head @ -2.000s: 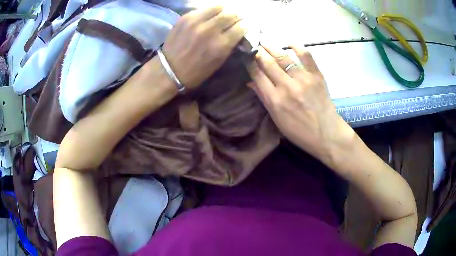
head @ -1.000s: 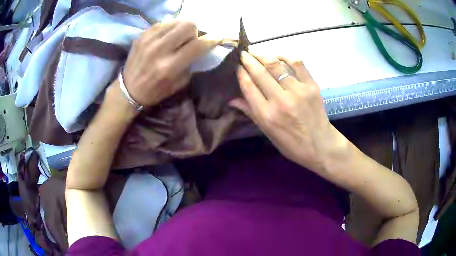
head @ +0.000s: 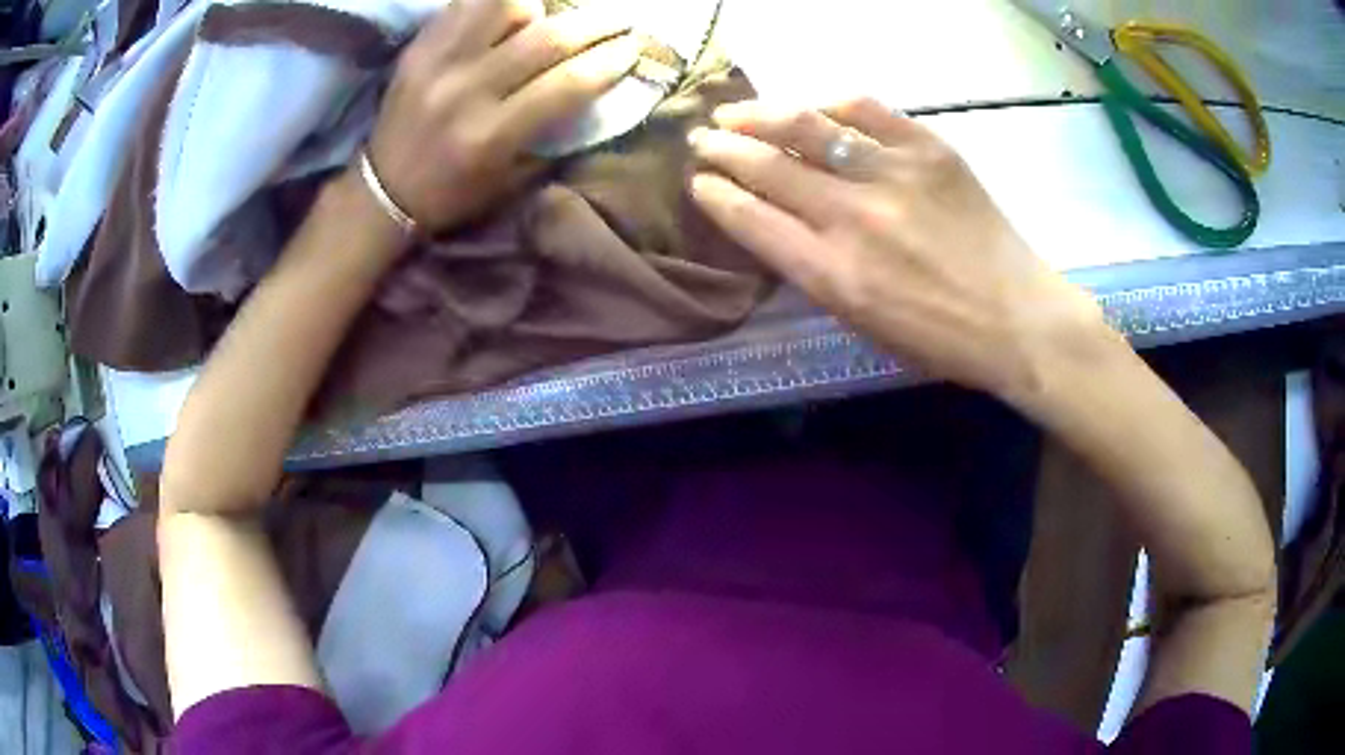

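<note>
The brown garment fabric [head: 590, 251] lies crumpled on the white table under and between my hands. My left hand [head: 494, 111], with a bracelet at the wrist, grips its pale-backed edge at the upper centre; the fingers are slightly blurred. My right hand [head: 870, 207], wearing a ring, has its fingertips on the fabric's brown edge, right of my left hand. A pale-backed part with a brown strip [head: 244, 148] is bunched at the left, beside my left forearm. The needle area is lost in glare at the top.
Scissors with green and yellow handles [head: 1180, 140] lie at the upper right. A measuring tape [head: 664, 387] runs along the table's front edge. A grey-white rounded piece [head: 401, 597] hangs left of my lap. Brown panels [head: 1092, 553] hang below the table at the right.
The brown fabric has been pulled up and away from my lap, uncovering the measuring tape. My left hand moved left, then slightly up. The dark edge between the hands now lies lower and flatter.
</note>
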